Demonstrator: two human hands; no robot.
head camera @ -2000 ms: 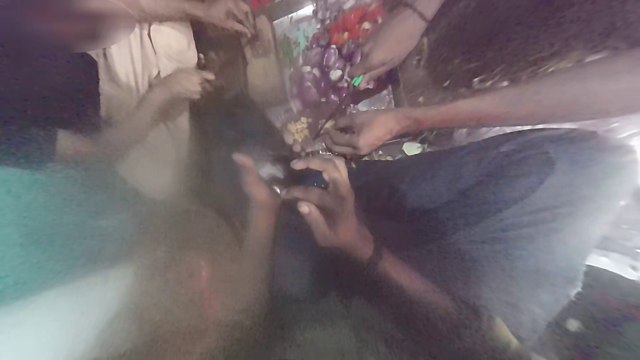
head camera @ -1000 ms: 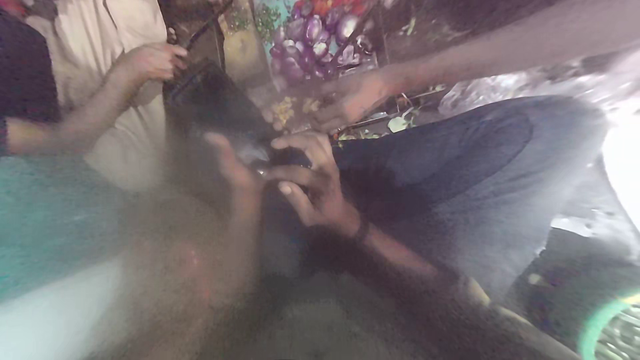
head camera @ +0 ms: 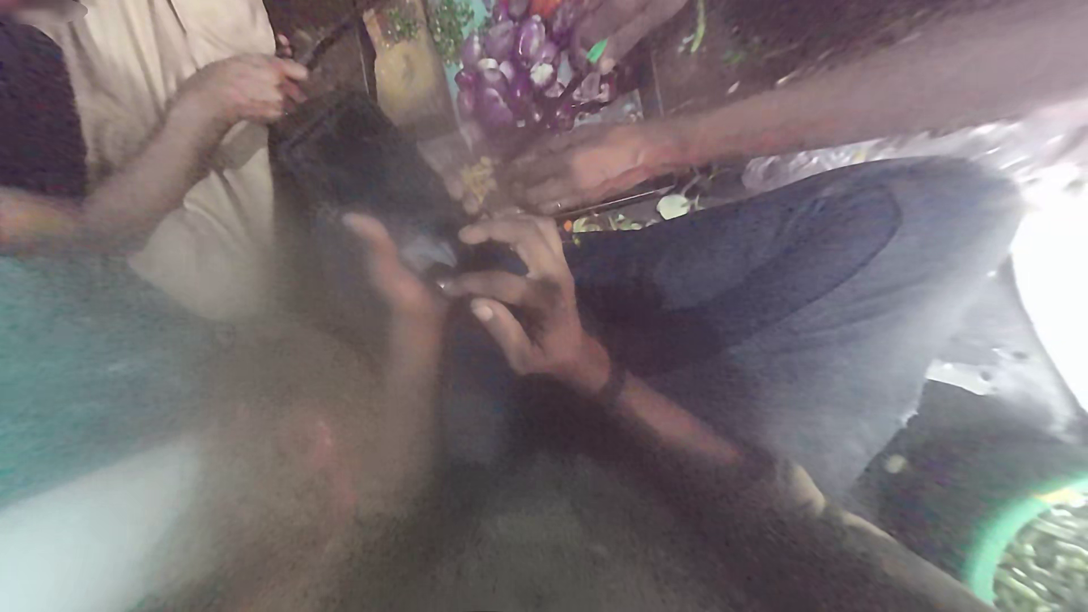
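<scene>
My right hand point(head camera: 531, 297) is over my lap in the middle of the head view, fingers spread and bent, a dark band round its wrist. One fingertip meets a small shiny thing beside my left hand point(head camera: 395, 272), too blurred to name. My left hand is raised just left of it, thumb or finger pointing up; haze covers much of its forearm. Whether it holds the pale glossy thing point(head camera: 429, 251) between the two hands cannot be told. Beyond them lie small yellowish pieces point(head camera: 478, 183) and a heap of peeled purple onions point(head camera: 518, 64).
A person's hand point(head camera: 595, 170) reaches in from the right over a board, another hand above it by the onions. At the left, a person in a beige garment holds a dark thin thing. A bent knee in jeans point(head camera: 765, 255) fills the right; a green-rimmed basin point(head camera: 990, 544) stands lower right.
The co-worker's lower hand at the right now lies flat, fingers extended, by the yellowish pieces; earlier its fingers were curled. The view has shifted, bringing the green-rimmed basin in.
</scene>
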